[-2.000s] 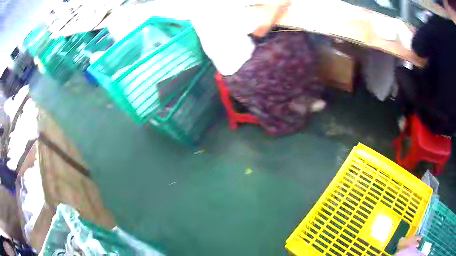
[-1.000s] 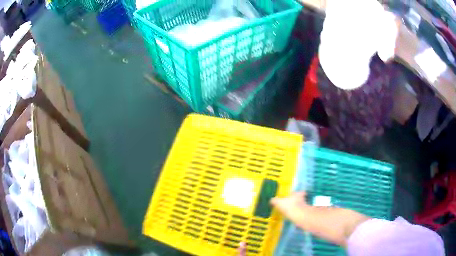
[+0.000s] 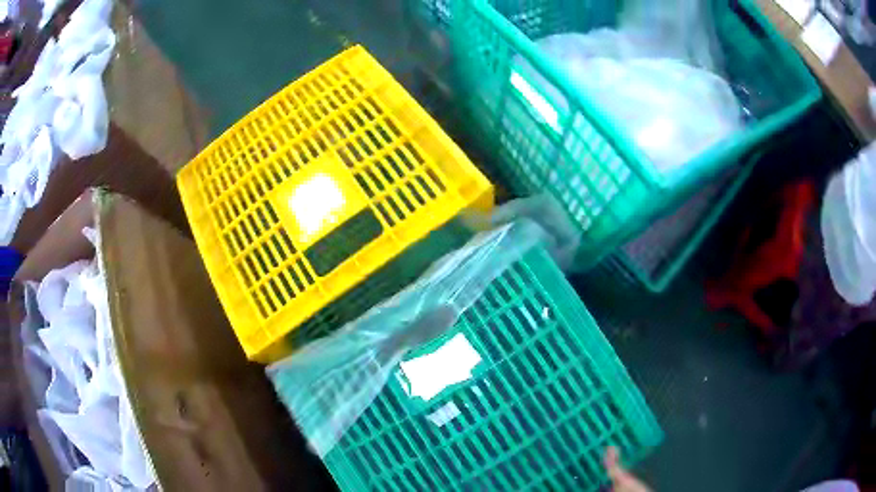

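Note:
A yellow slatted crate (image 3: 288, 159) with a white label lies tilted left of centre. Its handle slot shows, with no hand at it. A green slatted crate (image 3: 567, 384) with a white label is against it, lower and nearer me. Clear plastic (image 3: 384, 351) drapes over the green crate's edge beside the yellow one. My right hand (image 3: 622, 473) is cut off by the bottom edge. Its thumb or a finger lies on the green crate's lower right edge; the rest is hidden. My left hand is out of the picture.
Another green crate (image 3: 586, 159), holding a white bagged heap (image 3: 663, 106), stands at the upper right above a darker crate. Open cartons (image 3: 182, 356) with white contents line the left. A red stool (image 3: 768, 269) and a white-covered body part are at the right.
The yellow crate has shifted left and up in view, and the green crate has come to the centre bottom. My right hand has left the yellow crate's handle slot for the green crate's edge.

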